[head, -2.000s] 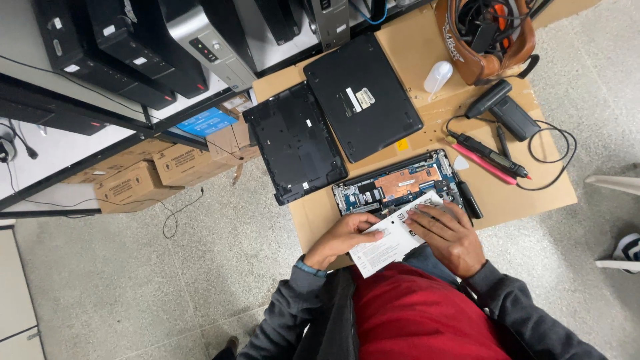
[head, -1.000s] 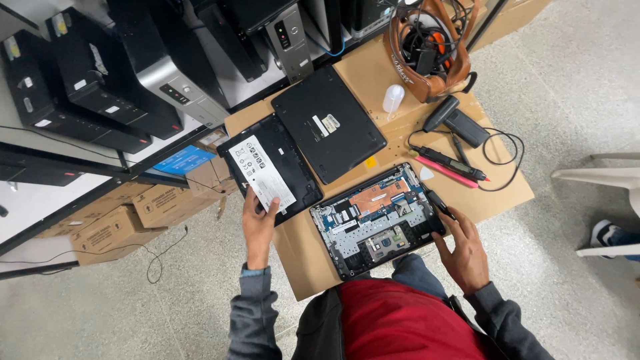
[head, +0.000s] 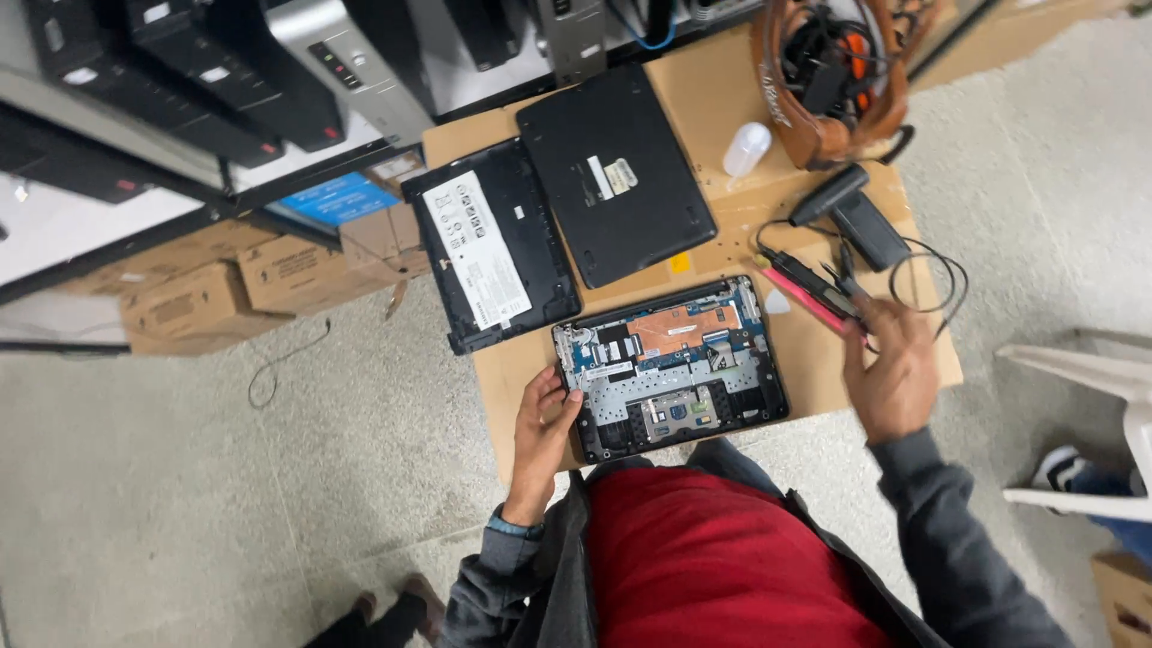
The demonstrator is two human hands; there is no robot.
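Note:
An opened laptop base (head: 670, 369) with bare circuit boards lies at the cardboard-topped table's near edge. My left hand (head: 544, 427) touches its left edge, fingers apart. Over the tools at the right is my right hand (head: 891, 364); its fingertips meet the dark handle end of a small tool (head: 844, 268), probably tweezers or pliers, and its grip is unclear. Beneath lie a black pen-shaped tool (head: 805, 279) and a pink one (head: 801, 297). A white-labelled laptop battery (head: 477, 247) rests in the black bottom cover (head: 540, 256), beside a closed black laptop part (head: 616, 175).
A clear plastic bottle (head: 747, 151), a brown basket (head: 814, 135) of cables, and a black corded device (head: 868, 229) stand on the far right of the table. Desktop computers (head: 346, 67) fill shelves at the left, above cardboard boxes (head: 292, 270). A white chair (head: 1080, 371) is at the right.
The white-labelled battery, between my hands two seconds ago, now lies in the black cover. My left hand has left it for the laptop base; my right hand has moved right to the tools.

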